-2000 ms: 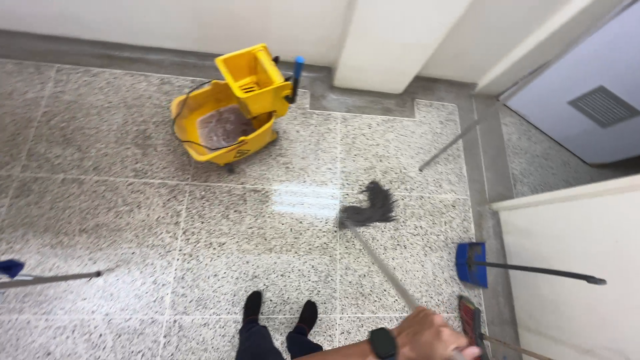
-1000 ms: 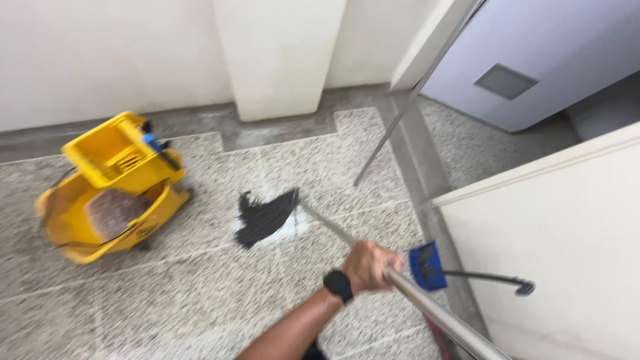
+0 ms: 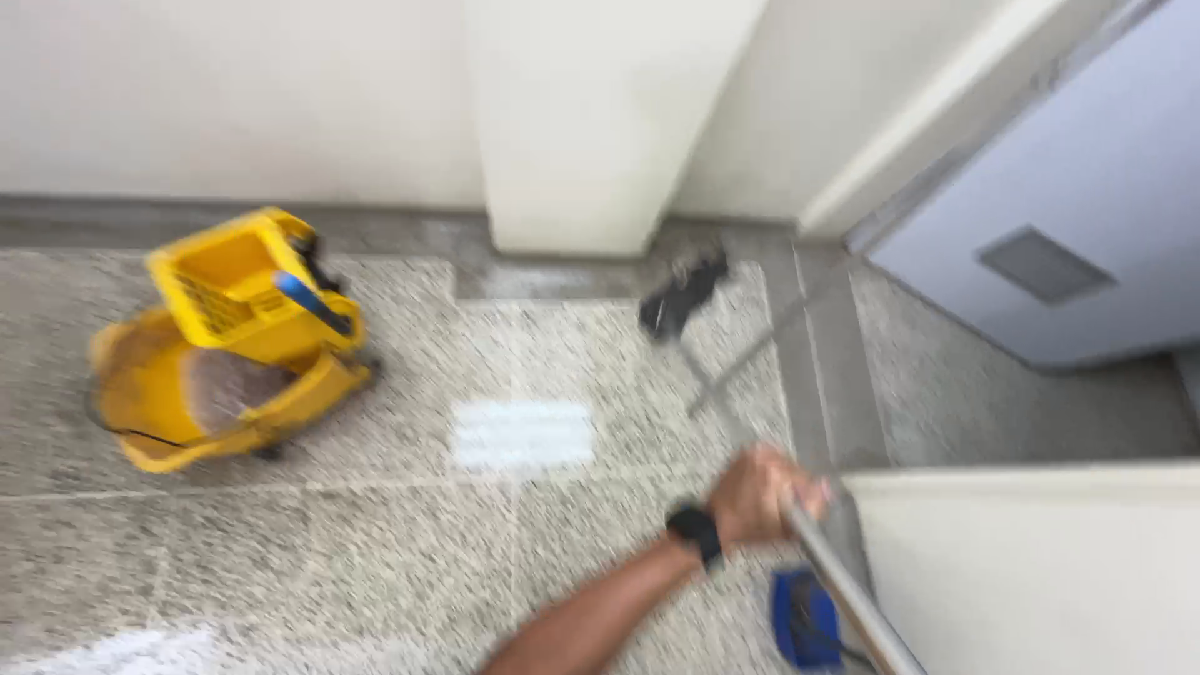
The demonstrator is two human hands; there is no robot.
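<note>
My left hand (image 3: 764, 497), with a black watch on its wrist, is closed around the metal handle (image 3: 858, 591) of a mop. The dark mop head (image 3: 684, 295) lies at the floor's edge, just right of the wall pillar's base, and is blurred. The handle runs from it past my hand to the bottom right edge. My right hand is out of view. At the left stands a yellow mop bucket (image 3: 141, 384) holding murky liquid, with a yellow wringer (image 3: 262, 291) that has a blue-gripped lever (image 3: 314, 302).
A blue dustpan (image 3: 804, 619) sits at the lower right beside a low cream wall (image 3: 1031, 562). A thin grey pole (image 3: 750, 356) slants behind the mop handle. The pillar (image 3: 600, 122) juts out at the top, and a pale door (image 3: 1078, 206) with a vent is at the right.
The mop head has moved away from me, from the speckled floor near the light reflection to beside the pillar's base. My left hand stays on the handle. The view has shifted.
</note>
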